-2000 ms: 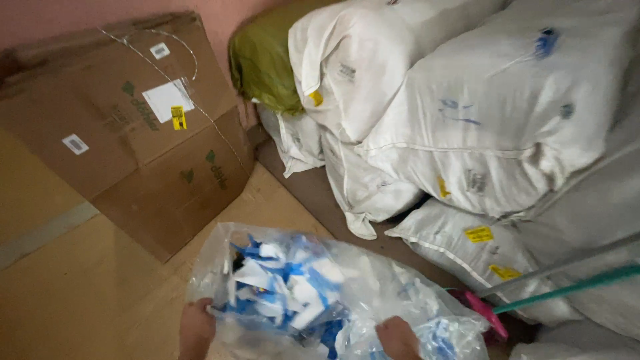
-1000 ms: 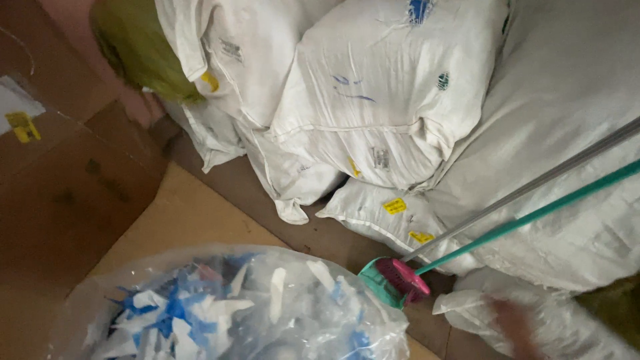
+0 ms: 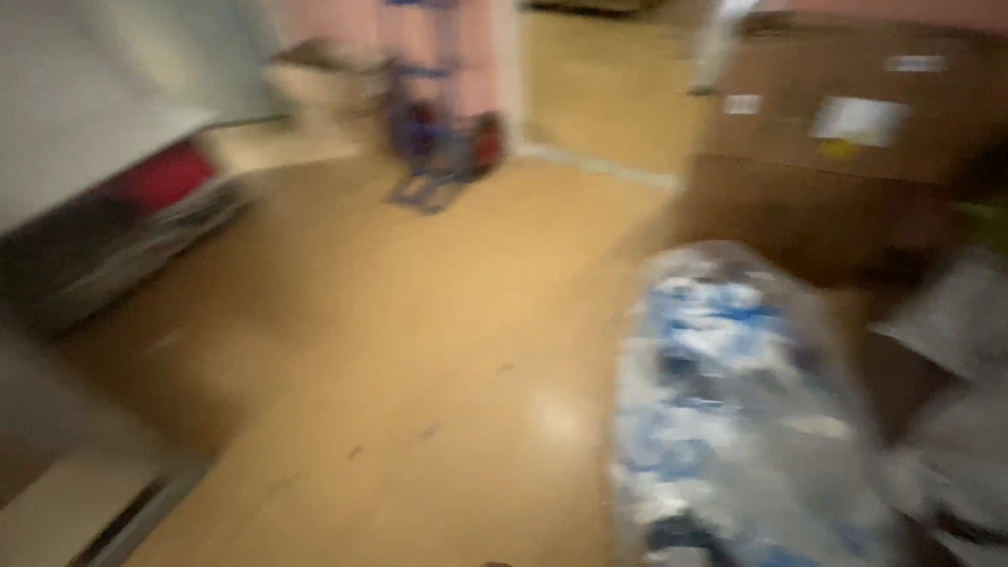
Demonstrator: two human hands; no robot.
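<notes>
A large clear plastic bag [image 3: 740,425] full of blue and white scraps stands on the tan floor at the lower right of the head view. The picture is strongly blurred. Neither of my hands can be made out; only a tiny dark shape shows at the bottom edge, and I cannot tell what it is. Nothing visible touches the bag's near side. Behind the bag leans a large brown cardboard box [image 3: 795,142] with white labels and a yellow mark.
Whitish sacks [image 3: 961,315] lie along the right edge. A blue-framed hand cart [image 3: 433,157], apparently, stands by the pink wall near a doorway. At left is a low dark and red object [image 3: 173,177]; a pale flat piece [image 3: 79,504] lies lower left.
The view has swung far to the left. My hands, on the bag two seconds ago, are out of sight. The teal and grey poles and the pink and green dustpan have left the picture.
</notes>
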